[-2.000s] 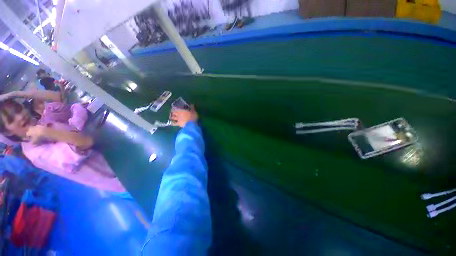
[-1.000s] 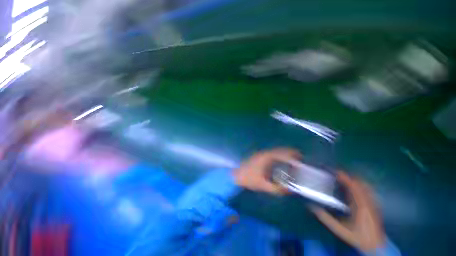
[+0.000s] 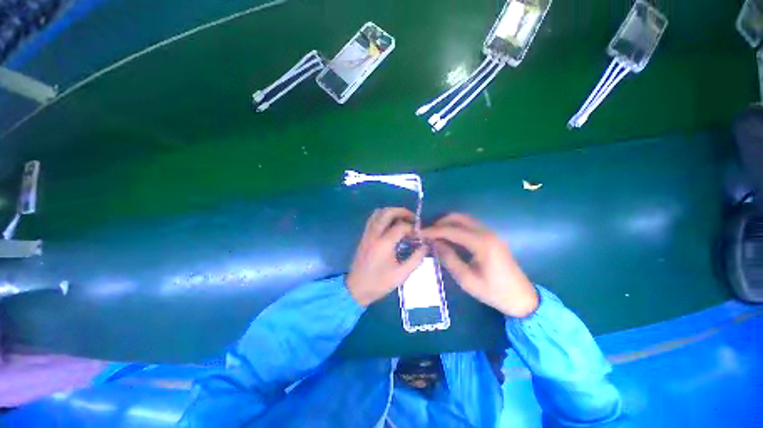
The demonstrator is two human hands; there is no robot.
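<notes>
A power bank housing (image 3: 424,292) lies open on the dark green bench right in front of me, with a white rectangle filling its middle. Its white charging cables (image 3: 385,179) run out from the far end and bend left. My left hand (image 3: 386,255) holds the housing's far left edge near the cable end. My right hand (image 3: 481,261) is at the same end from the right, fingertips meeting the left ones. The fingers hide that end, so any small part between them cannot be told.
Several similar units with white cables, one of them here (image 3: 357,63), lie along the green belt. A small cream scrap (image 3: 531,185) lies on the bench. A grey-black device (image 3: 747,251) stands at the right edge. Pink clothing (image 3: 50,378) shows at lower left.
The view has swung from the left to the bench in front. The housing, blurred between both hands a second ago, is now at the bench, with both hands gathered at its cable end.
</notes>
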